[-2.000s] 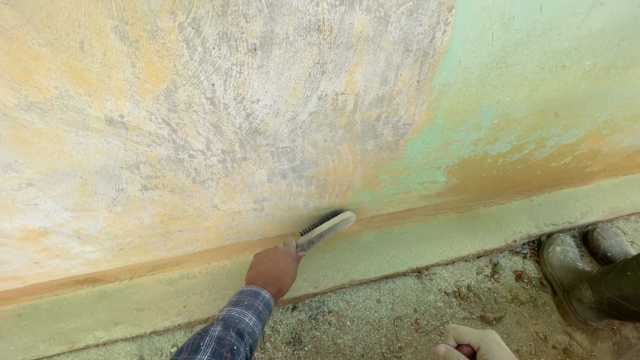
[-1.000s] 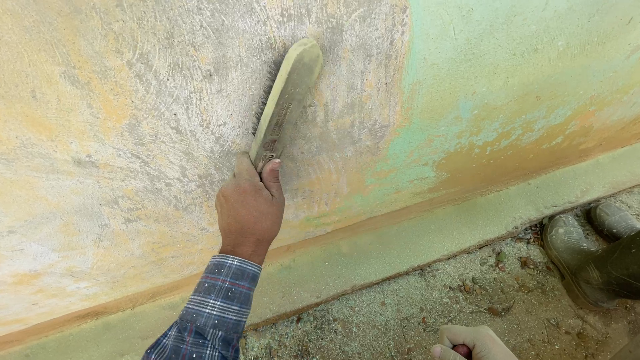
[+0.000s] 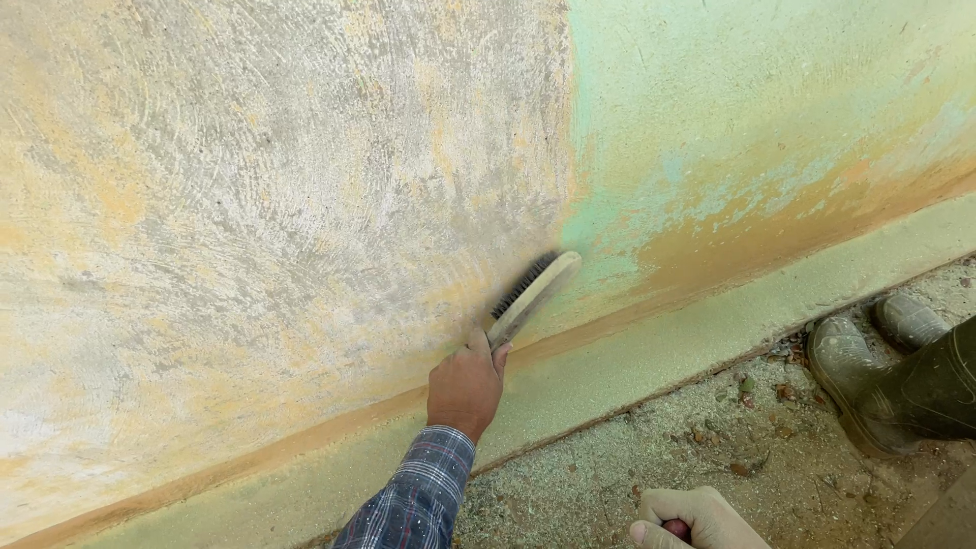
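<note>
My left hand (image 3: 463,385), in a plaid sleeve, grips the handle of a wooden-backed wire brush (image 3: 536,296). The brush slants up to the right, its dark bristles facing the painted wall (image 3: 328,191), close to the border between the scraped, patchy area and the green paint (image 3: 648,91). Whether every bristle touches the wall cannot be told. At the bottom right, my right hand (image 3: 698,512) is closed around a dark red, rounded thing (image 3: 676,528), mostly hidden by the fingers. This hand looks pale; dust or a glove, I cannot tell.
A green-painted ledge (image 3: 610,381) runs along the wall's foot. Below it lies dusty ground (image 3: 579,488) with paint flakes, small stones and leaves. Rubber boots (image 3: 862,389) stand at the right; whose they are is unclear.
From low by the ledge, my left hand went up the wall with the brush, then came down and right towards the green paint. My right hand stays low, still closed.
</note>
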